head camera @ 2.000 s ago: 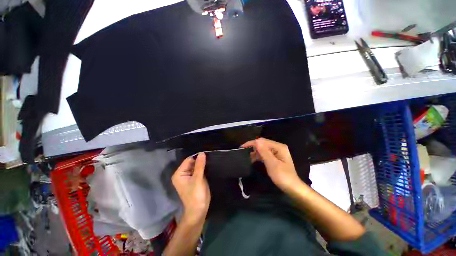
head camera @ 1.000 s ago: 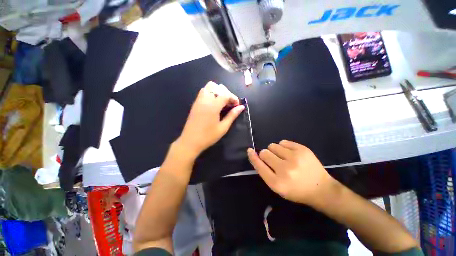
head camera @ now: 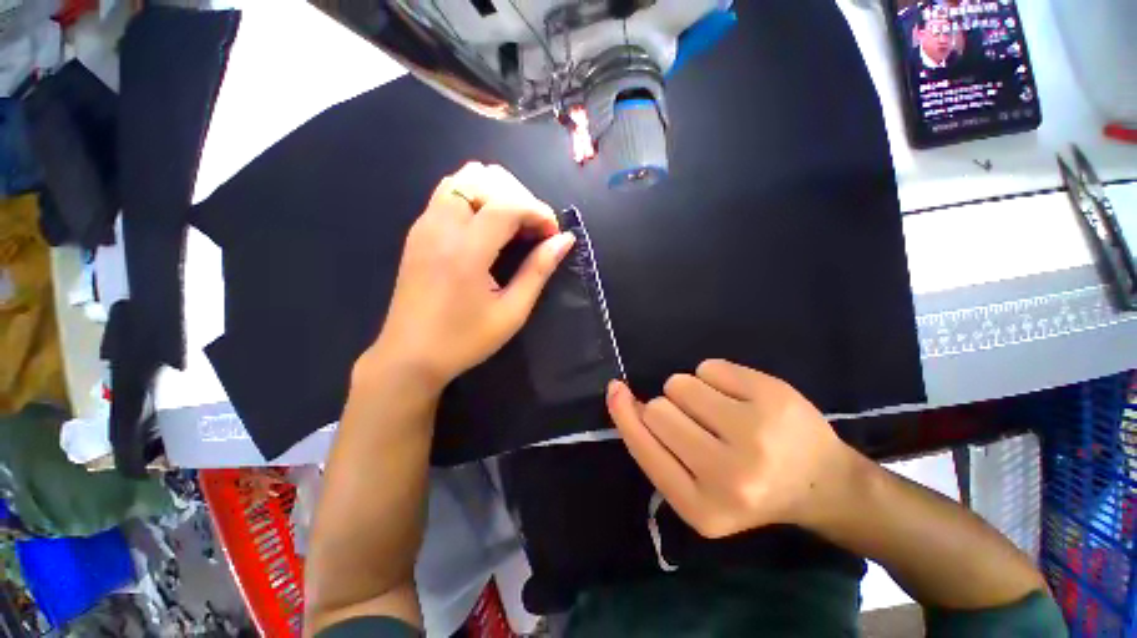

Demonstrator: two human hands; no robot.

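A large black garment panel point(head camera: 773, 249) lies flat on the white machine table. A small black pocket piece point(head camera: 567, 330) with a pale edge along its right side lies on it, in front of the needle area. My left hand point(head camera: 480, 274) pinches the piece's far corner between thumb and index finger. My right hand point(head camera: 729, 442) has its fingers curled, with a fingertip at the near end of the pale edge; whether it pinches the cloth is unclear. The lit presser foot and needle point(head camera: 580, 135) are just beyond my left hand, over the panel.
A grey-blue cylindrical part point(head camera: 637, 137) hangs right of the needle. A smartphone point(head camera: 966, 75) and snips point(head camera: 1097, 218) lie at the right. Black cut pieces point(head camera: 162, 187) lie at the left table edge. A red basket point(head camera: 249, 536) and a blue basket point(head camera: 1085, 511) stand below the table.
The pocket piece has gone from over the lap onto the panel near the needle, with both hands. Over the last second the hands have barely moved on the panel; the view has shifted closer.
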